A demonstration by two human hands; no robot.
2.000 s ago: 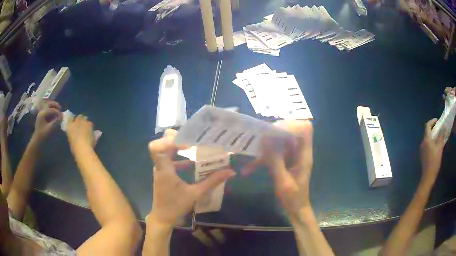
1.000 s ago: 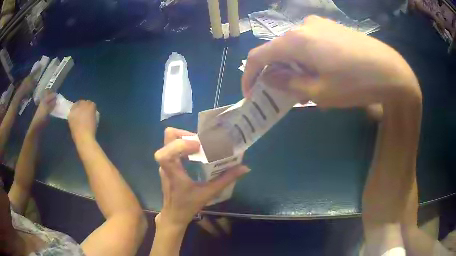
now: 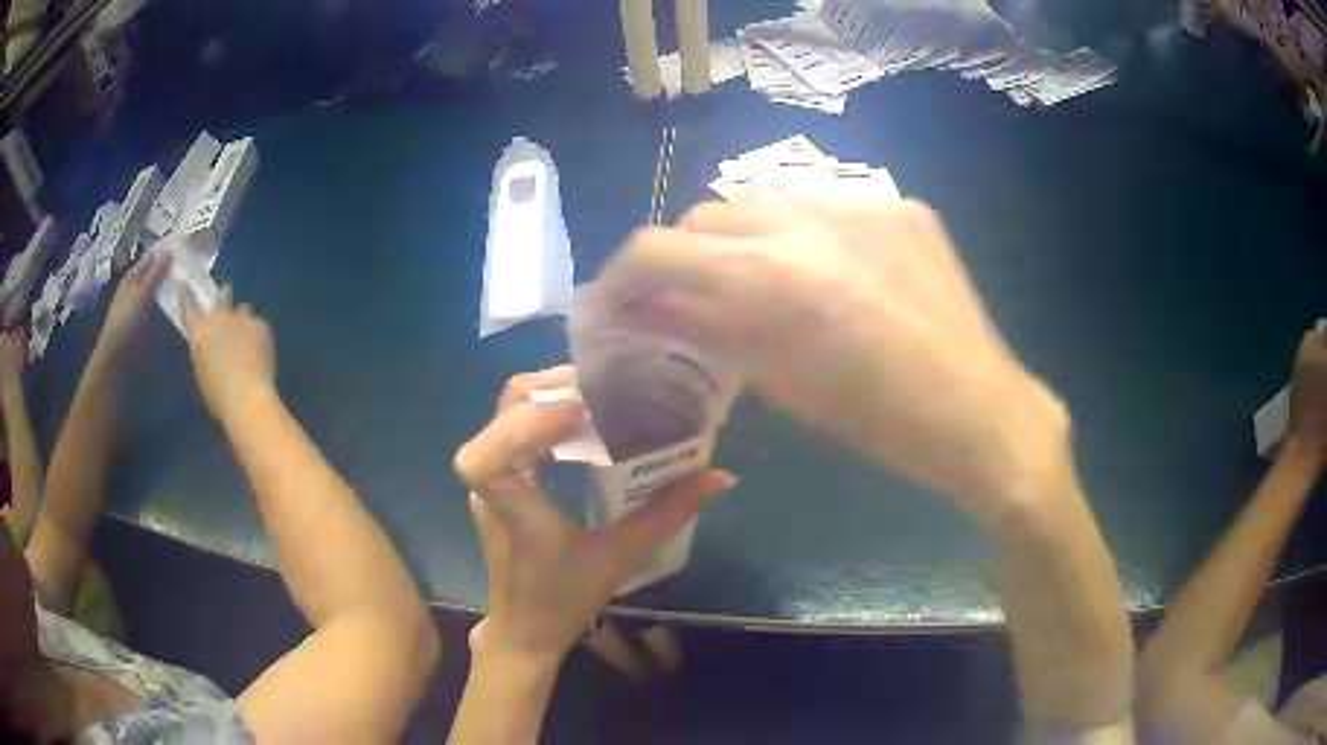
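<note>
My left hand (image 3: 546, 502) holds a white carton (image 3: 655, 488) with small dark print, tilted, its open end up and a small end flap held back by the fingers. My right hand (image 3: 728, 291) is at the carton's open end, slightly blurred, with its fingers on a leaflet (image 3: 655, 400) whose lower part is inside the opening. The right fingers and the leaflet's upper part are partly hidden by the hand. A bagged white product (image 3: 521, 248) lies on the green table (image 3: 379, 189), beyond my left hand. A leaflet pile (image 3: 808, 175) shows behind my right hand.
A larger spread of leaflets (image 3: 888, 51) lies further back, beside two pale posts (image 3: 667, 51). At left, a person's hands (image 3: 230, 342) handle a white item near several cartons (image 3: 218, 189). At right, another person's hand (image 3: 1307, 386) holds a white item. The table's metal edge (image 3: 844, 626) runs below.
My right hand has come down and left to the carton's opening, and the leaflet is lower in it. The leaflet pile shows more. At right, a person's hand has come into view.
</note>
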